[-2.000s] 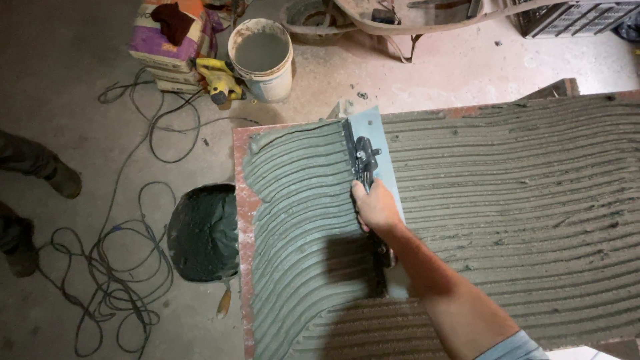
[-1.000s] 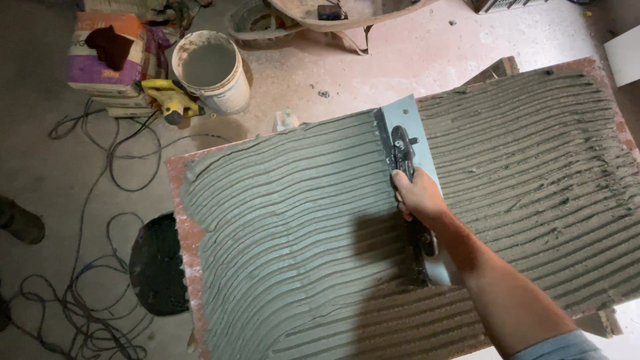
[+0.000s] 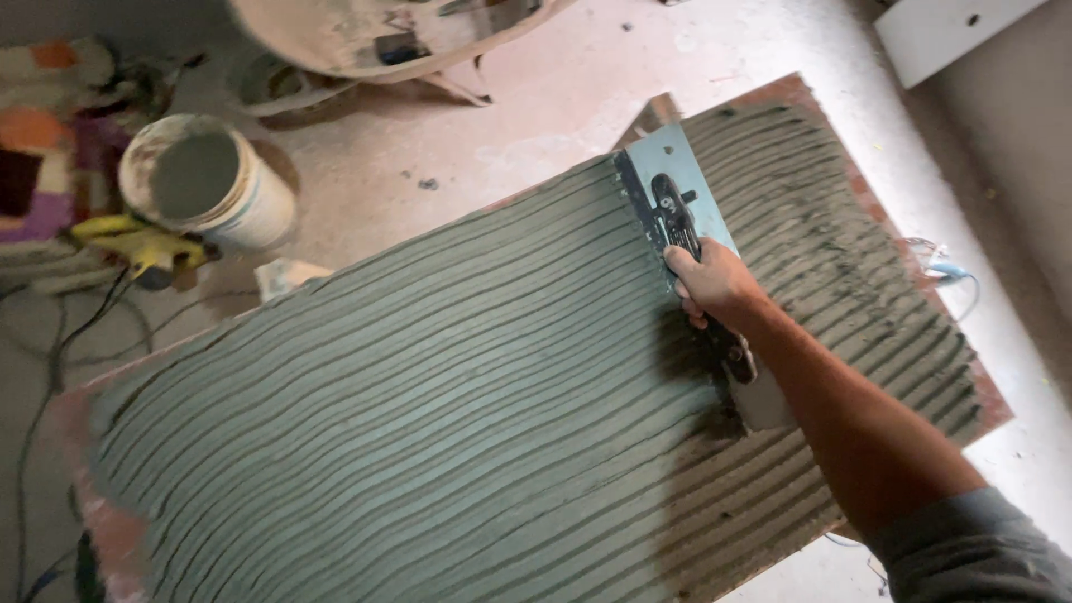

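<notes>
My right hand [image 3: 713,280] is closed around the black handle of a wide notched trowel [image 3: 706,197] with a pale metal blade. The trowel's edge lies on ridged grey mortar [image 3: 402,360] that covers most of a large reddish panel [image 3: 117,536]. Smooth curved ridges run from the panel's left end up to the blade. Right of the blade, the ridges look darker and rougher, with crumbs on them. The far end of the panel shows a bare reddish rim. My left hand is not in view.
A bucket [image 3: 268,201] with grey contents stands at the upper left, beside a yellow power tool [image 3: 142,247] and stacked bags [image 3: 46,151]. A wheelbarrow [image 3: 335,42] stands at the top. Cables [image 3: 54,360] lie on the floor at left; a white board [image 3: 946,33] is at the upper right.
My right hand has drawn the trowel rightward along the panel, and the stretch of smooth ridges left of the blade has grown. The view has shifted to the right.
</notes>
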